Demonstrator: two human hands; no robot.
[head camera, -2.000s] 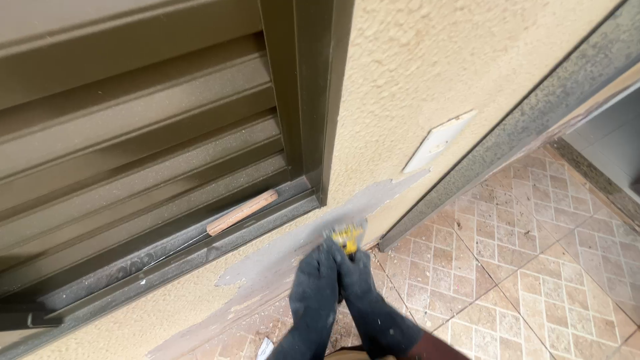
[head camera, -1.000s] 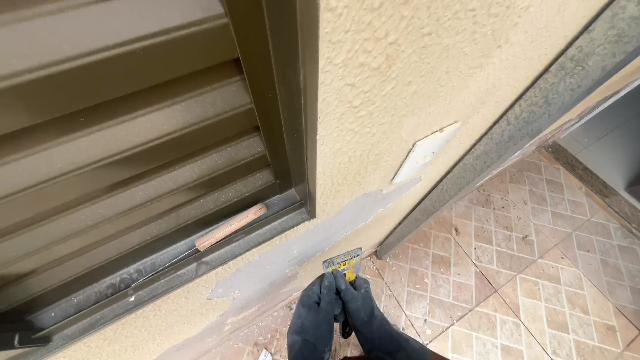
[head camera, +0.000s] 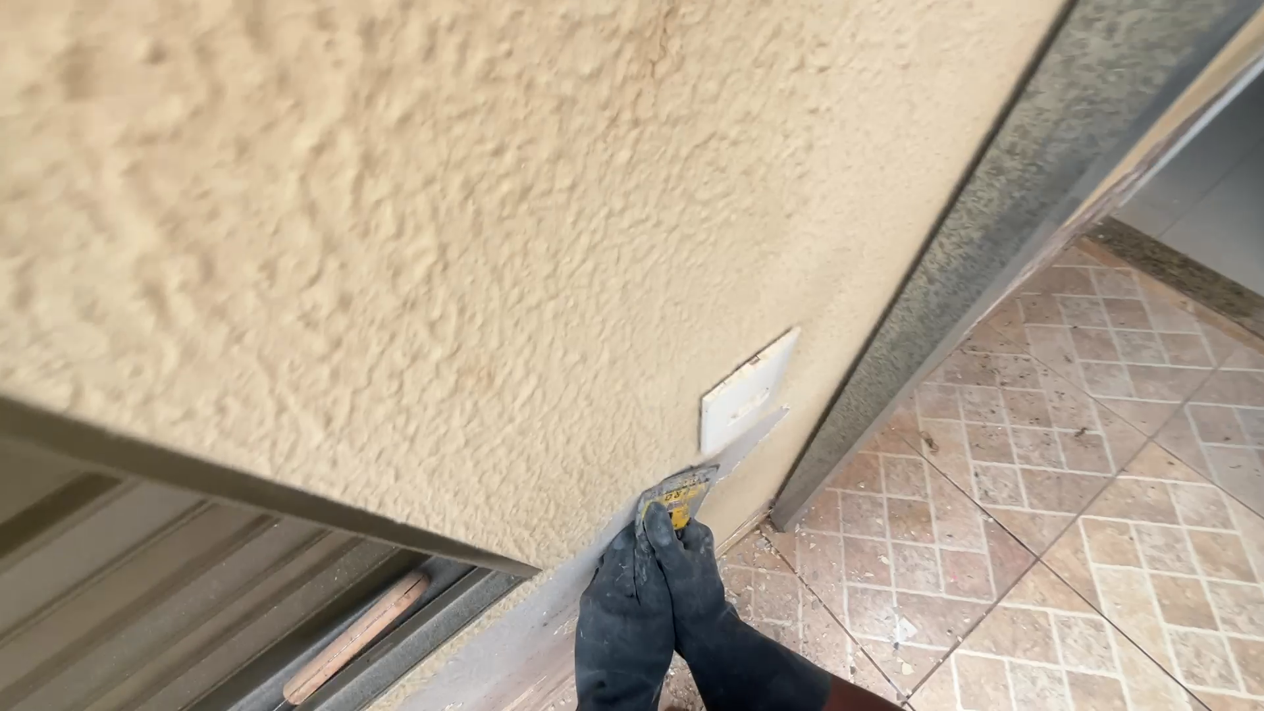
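My left hand (head camera: 622, 617) and my right hand (head camera: 691, 583), both in dark gloves, are together at the lower middle. Between them they grip a putty knife (head camera: 681, 492) with a metal blade and yellow markings; its handle is hidden by the gloves. The blade lies against the textured beige wall (head camera: 444, 247), at the upper edge of a smooth grey scraped strip (head camera: 755, 439). Just above the blade is a white wall plate (head camera: 748, 392). A tool with a wooden handle (head camera: 355, 637) rests on the sill of the louvred metal window at the lower left.
The louvred metal window (head camera: 148, 563) fills the lower left corner. A grey stone door frame (head camera: 948, 257) runs diagonally on the right. Beyond it lies a tiled floor (head camera: 1027, 494) with scattered chips and dust. A dark stone threshold (head camera: 1185, 272) edges the floor at the far right.
The view has shifted strongly, with more wall now showing. One second ago the blade was below the grey strip; now both hands have brought it against the strip's upper edge near the wall plate.
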